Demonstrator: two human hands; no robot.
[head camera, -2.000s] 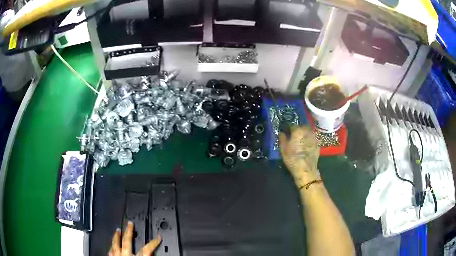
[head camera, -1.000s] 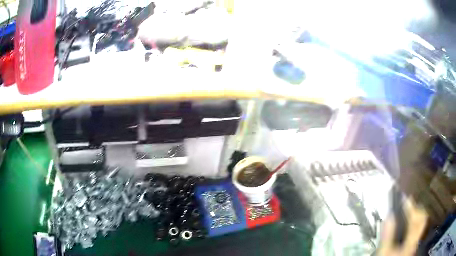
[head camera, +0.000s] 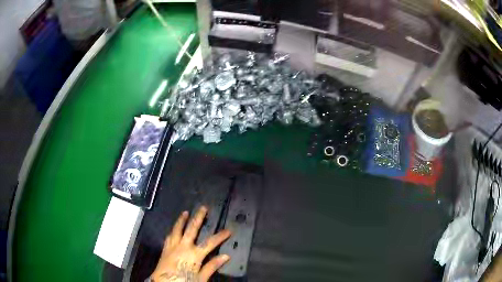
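Note:
Two long flat black panels lie side by side on the black mat (head camera: 308, 220). The right panel (head camera: 246, 212) shows a round hole and a small slot. The left panel (head camera: 212, 201) is partly covered by my left hand (head camera: 190, 248). My left hand is open, palm down, with its fingers spread over the panels. My right hand cannot be made out. Only a small skin-toned patch shows at the lower right edge.
Silver castings (head camera: 242, 96) and black rings (head camera: 344, 118) are heaped behind the mat. A blue screw bin (head camera: 387, 146), a red bin (head camera: 425, 169) and a paste tub (head camera: 431, 129) stand at right. A phone (head camera: 140, 160) and a white box (head camera: 118, 231) are at left.
The view has turned down and left from the shelf. The panels and my left hand are back in view. The right hand, blurred with a dark item a second ago, has left the picture.

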